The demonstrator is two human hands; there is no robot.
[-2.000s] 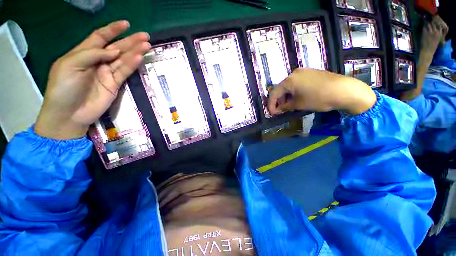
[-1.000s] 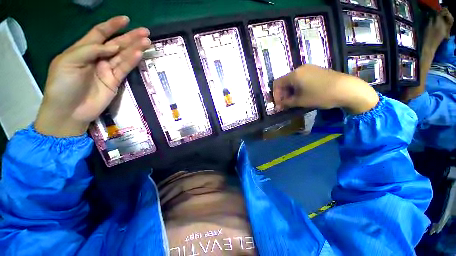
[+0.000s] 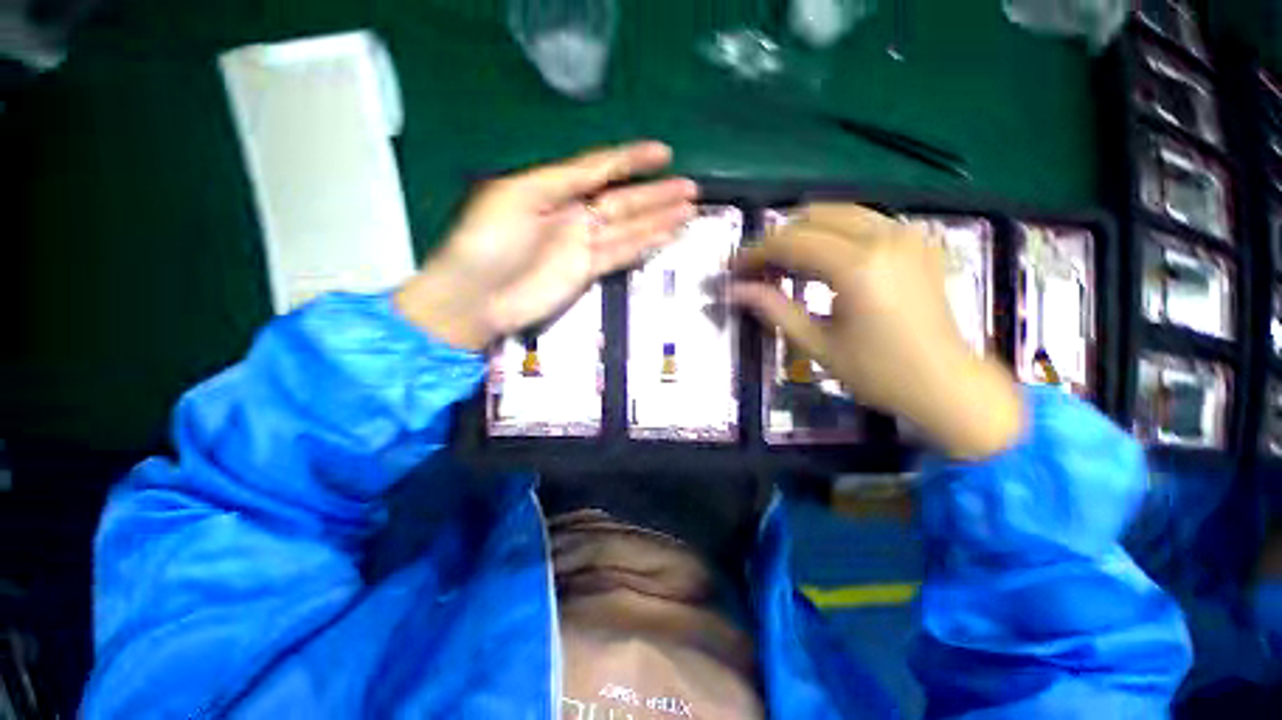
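The black foam tray (image 3: 612, 453) lies in front of me with a row of phone frames, bright white in the centre with orange-ended dark strips. My left hand (image 3: 541, 246) is palm up over the left end of the tray, fingers apart and partly over the leftmost frame. My right hand (image 3: 858, 303) is blurred above the middle frames, with its thumb and index finger near each other beside the second frame (image 3: 685, 338) from the left. Whether the right fingertips pinch a tiny part cannot be seen. Nothing distinct shows on the left palm.
A white sheet (image 3: 326, 176) with a curled edge lies on the green mat at left. Clear cups (image 3: 565, 42) and a small pile of clear parts (image 3: 745, 54) are at the back. Black tweezers (image 3: 903, 144) lie behind the tray. Filled trays (image 3: 1230, 267) stand at right.
The view has shifted, so the tray appears straighter and the mat's back area shows. My right hand has moved left from the fourth frame's lower end to near the second frame. The left hand stays palm up.
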